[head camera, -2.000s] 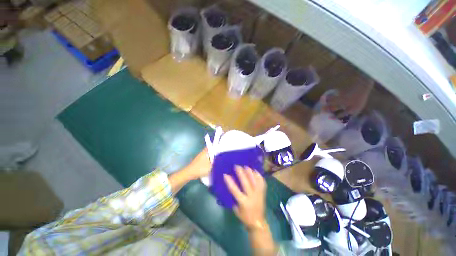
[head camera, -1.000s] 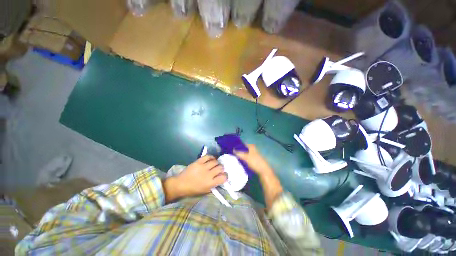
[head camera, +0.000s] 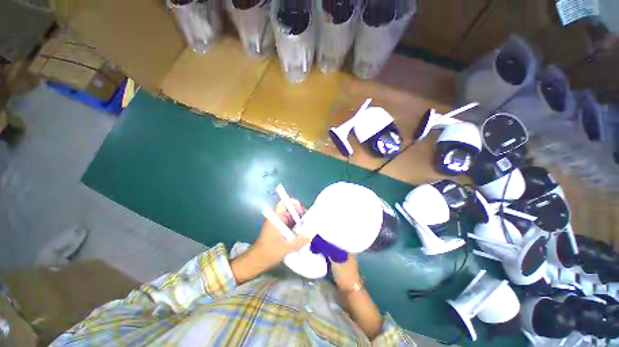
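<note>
A security camera (head camera: 347, 215) with a white rounded body is held up over the green mat (head camera: 176, 159); its black ball end points right and its white foot hangs low near my shirt. My left hand (head camera: 275, 234) grips it at the left, by the bracket and two thin white sticks. My right hand (head camera: 345, 270) is under the body with the purple cloth (head camera: 329, 249) in it; its fingers are partly hidden by the cloth and camera.
Bare white-and-black cameras (head camera: 499, 301) crowd the right of the bench, with black cables among them. Bagged cameras (head camera: 294, 41) stand at the back on brown cardboard (head camera: 210, 81). A blue pallet (head camera: 85, 97) with cartons is on the floor at upper left. A brown carton (head camera: 81, 298) is at lower left.
The held camera has been raised and turned, its black end now pointing right. The purple cloth has moved from above the body to below it. My right hand has moved lower.
</note>
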